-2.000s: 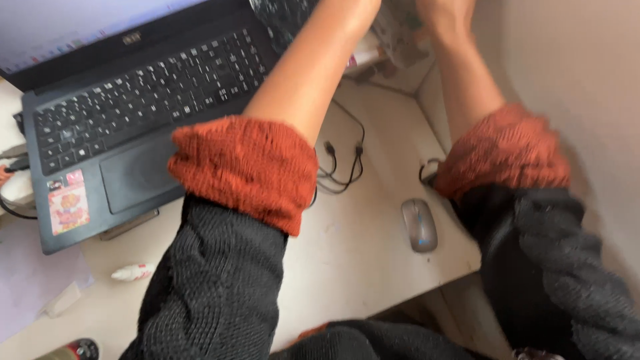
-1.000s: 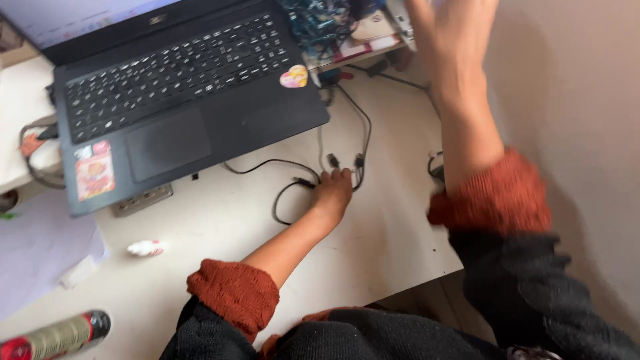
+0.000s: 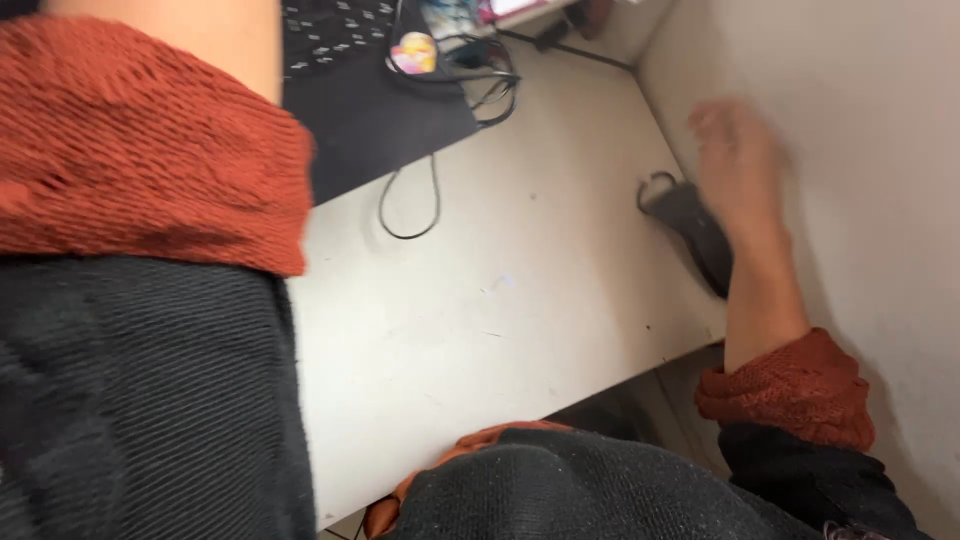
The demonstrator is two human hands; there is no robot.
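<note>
My left forearm, in a rolled rust-red knit cuff, crosses the upper left over the laptop; my left hand is outside the view. My right hand (image 3: 735, 161) is blurred at the right, by the wall, above a dark pouch-like object (image 3: 694, 225) with a thin black loop. Whether it touches that object I cannot tell. The black laptop (image 3: 367, 127) with a heart-shaped sticker (image 3: 414, 52) is partly hidden by my left arm. Black cables (image 3: 495, 79) lie bunched over its right corner, and a thin cable loop (image 3: 409, 238) pokes out below its front edge.
The white desk (image 3: 480, 315) meets the pale wall (image 3: 870, 150) along its right side. Colourful items (image 3: 457, 15) and a dark cable (image 3: 577, 51) are at the back. The desk's front edge runs close to my body.
My left hand has left the cables on the desk and gone out of view. Cables now lie bunched at the laptop's corner. My right hand has come down beside the wall.
</note>
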